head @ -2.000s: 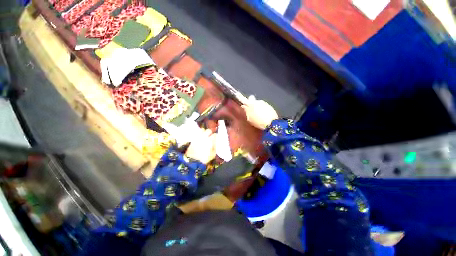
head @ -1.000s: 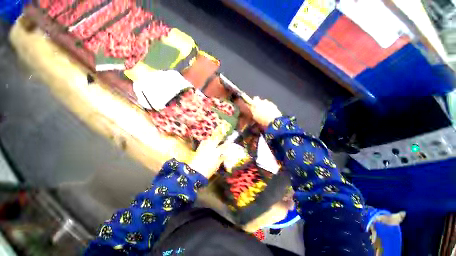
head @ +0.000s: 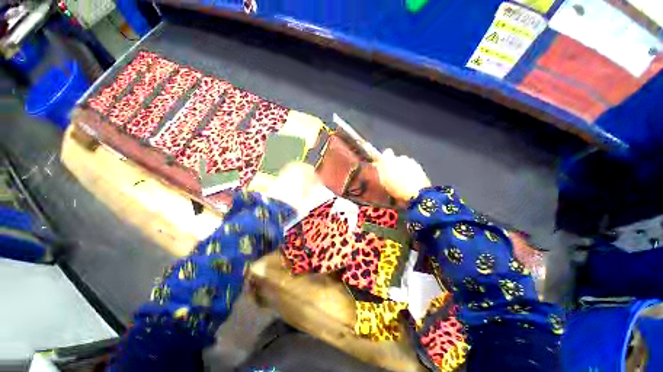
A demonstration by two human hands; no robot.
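Observation:
My left hand [head: 296,183] is blurred and lies over a white piece [head: 314,205] beside a dark green piece [head: 282,154]; whether its fingers grip the white piece cannot be told. My right hand [head: 402,174] is closed on a flat brush [head: 354,134], whose end points up and left over brown panels [head: 336,161]. Loose leopard-print pieces [head: 320,240] overlap in front of my hands, with yellow spotted pieces [head: 379,320] and white pieces [head: 422,290] nearer my body. A row of leopard-print strips [head: 185,109] lies at the left on the brown base sheet [head: 138,149].
The dark grey machine bed [head: 465,138] runs behind the pieces, with a pale wooden front edge [head: 138,189]. Blue machinery [head: 363,29] stands above it, with a warning label [head: 507,40]. One blue bucket [head: 54,91] is far left, another [head: 611,338] at lower right.
The view has swung left, showing more of the strip row. My left hand has moved from the leopard pieces to the white piece. Several loose pieces now lie nearer my body. My right hand keeps the brush.

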